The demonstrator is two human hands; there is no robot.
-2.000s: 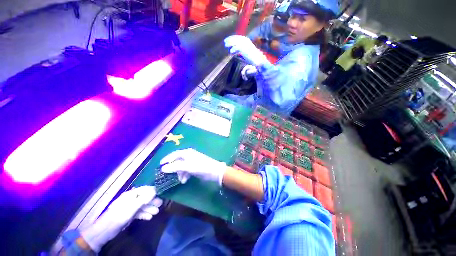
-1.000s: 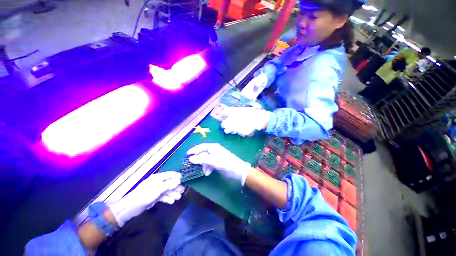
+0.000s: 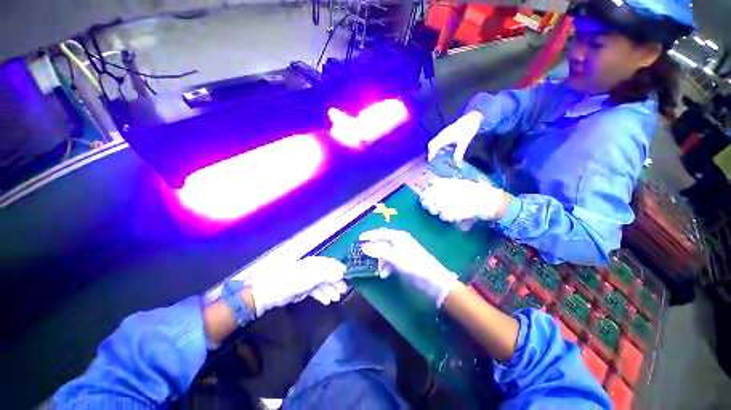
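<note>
A small dark green circuit board (image 3: 362,263) is held up over the near edge of the green mat (image 3: 393,298). My left hand (image 3: 295,285), white-gloved with a blue band at the wrist, has its fingertips at the board's left edge. My right hand (image 3: 410,263), white-gloved, grips the board's right and upper side. The fingers cover parts of the board's edges.
A co-worker in a blue smock (image 3: 571,172) handles a pale fixture plate (image 3: 450,166) at the mat's far end. A blister tray (image 3: 621,376) with boards and red pads lies right. A yellow mark (image 3: 385,211) is on the mat. Lamps glow over the conveyor belt (image 3: 104,240).
The view has swung left, so the scene sits further right. The co-worker has leaned in and taken hold of the fixture plate. Both my hands still hold the board, now seen more face-on.
</note>
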